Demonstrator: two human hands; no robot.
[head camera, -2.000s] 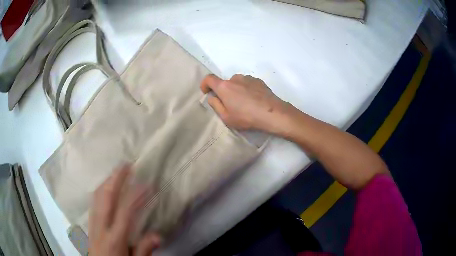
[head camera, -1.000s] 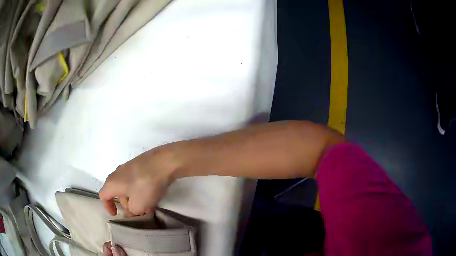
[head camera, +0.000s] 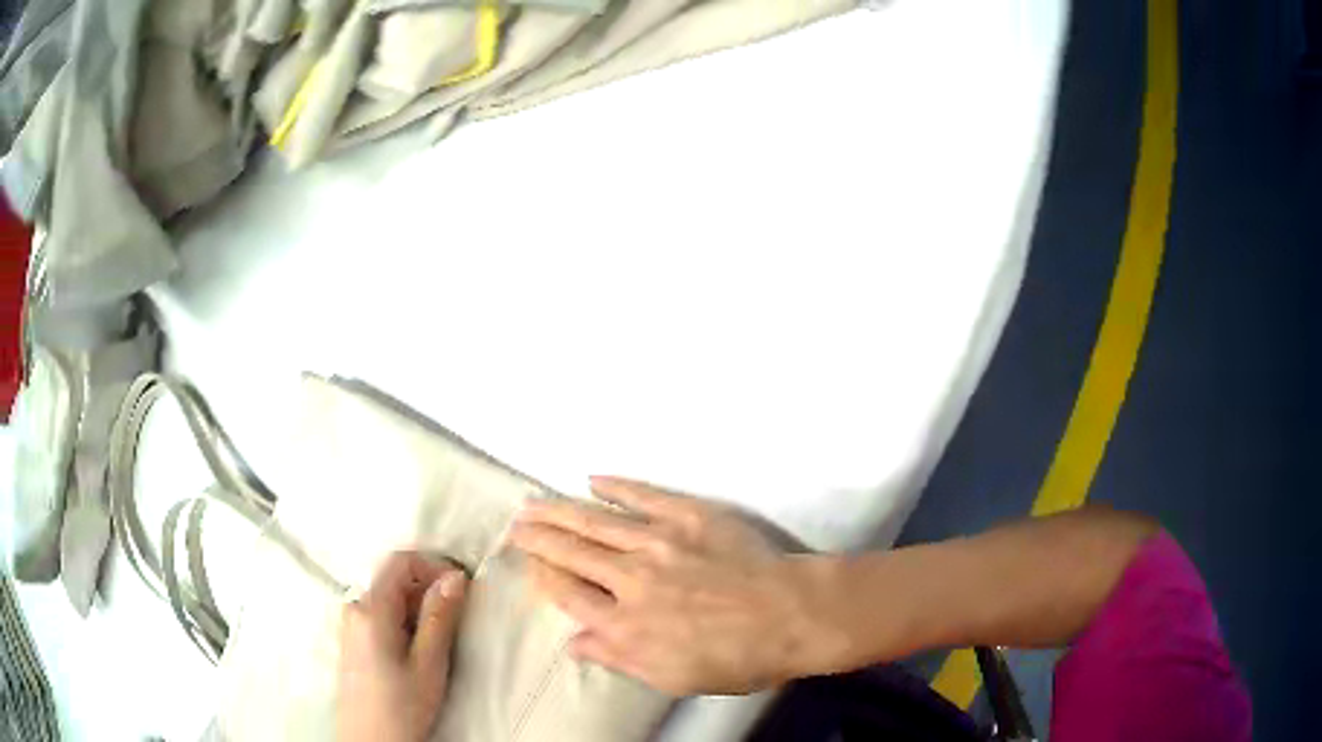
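A beige tote bag (head camera: 392, 486) lies flat on the white table, its lower part cut off by the frame's bottom edge. Its handles (head camera: 181, 536) loop out to the left. My right hand (head camera: 674, 587) lies palm down on the bag near its right side, fingers spread and holding nothing. My left hand (head camera: 399, 652) is on the bag to the left of it, with curled fingers close to a fold. Whether it pinches the fabric cannot be told. A stitched seam shows below my right hand.
Crumpled beige bags with yellow strips (head camera: 392, 65) lie at the top left. More loose bags (head camera: 87, 420) and a red piece (head camera: 12, 290) are at the left edge. A layered pile (head camera: 22, 674) is at the lower left. The table edge curves down the right, above blue floor with a yellow line.
My view has shifted. My right hand has gone from curled fingers at the bag's opened end to flat on the bag. That end now lies flattened. More of my left hand shows.
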